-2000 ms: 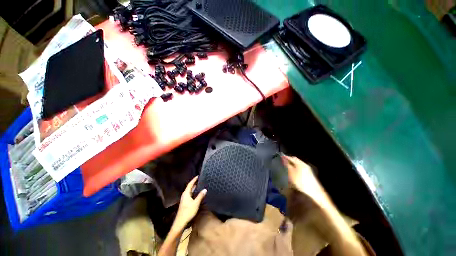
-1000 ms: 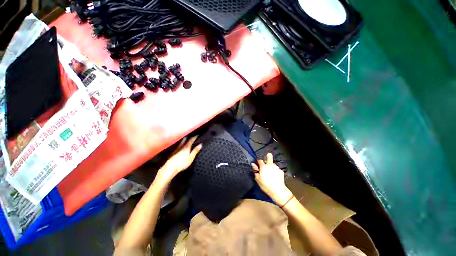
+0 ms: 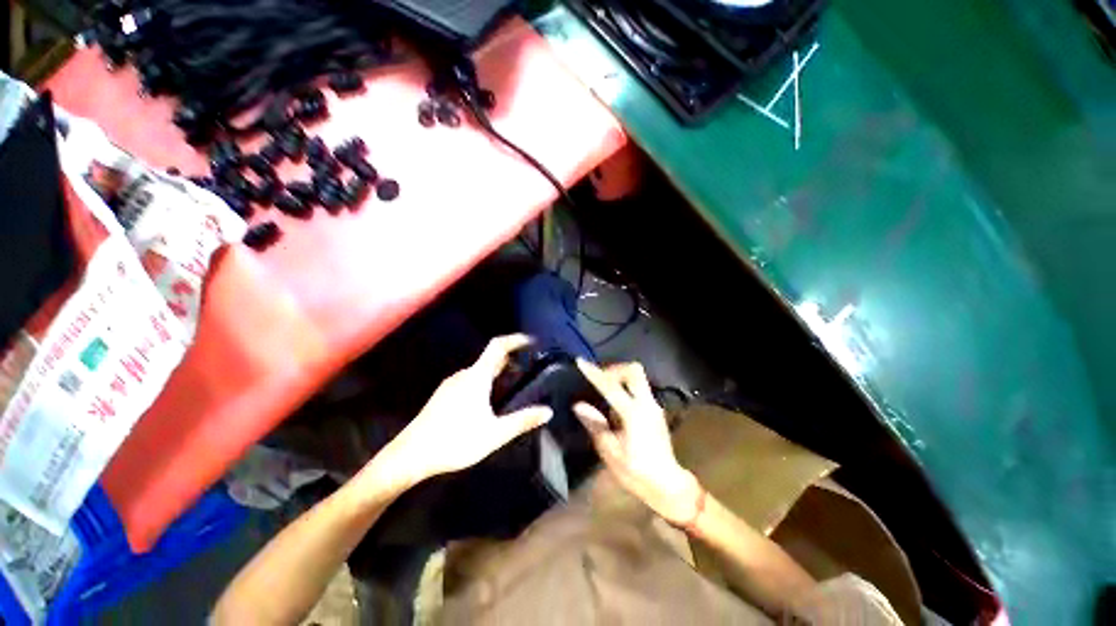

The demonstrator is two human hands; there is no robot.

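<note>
A black housing shell (image 3: 535, 389) is at the wearer's lap, turned so that little of its face shows; its outline is dark and partly hidden by the hands. My left hand (image 3: 471, 416) grips its left side with fingers and thumb. My right hand (image 3: 634, 440) is on its right side, fingertips at its upper edge. A small pale strip (image 3: 553, 467) shows just below the shell. What the fingertips touch is too dark to tell.
Black cords (image 3: 239, 49) and small black fittings (image 3: 294, 171) lie on the pink table (image 3: 355, 269). Newspaper (image 3: 86, 379) is at left above a blue crate (image 3: 214, 538). Black housings (image 3: 685, 61) and white leads (image 3: 798, 98) are on the green bench (image 3: 918, 245). A brown carton (image 3: 747, 459) is beside the lap.
The shell has turned from honeycomb face up to steeply tilted. Both hands have come closer together around it. The view has shifted, moving the tables up and left in the picture.
</note>
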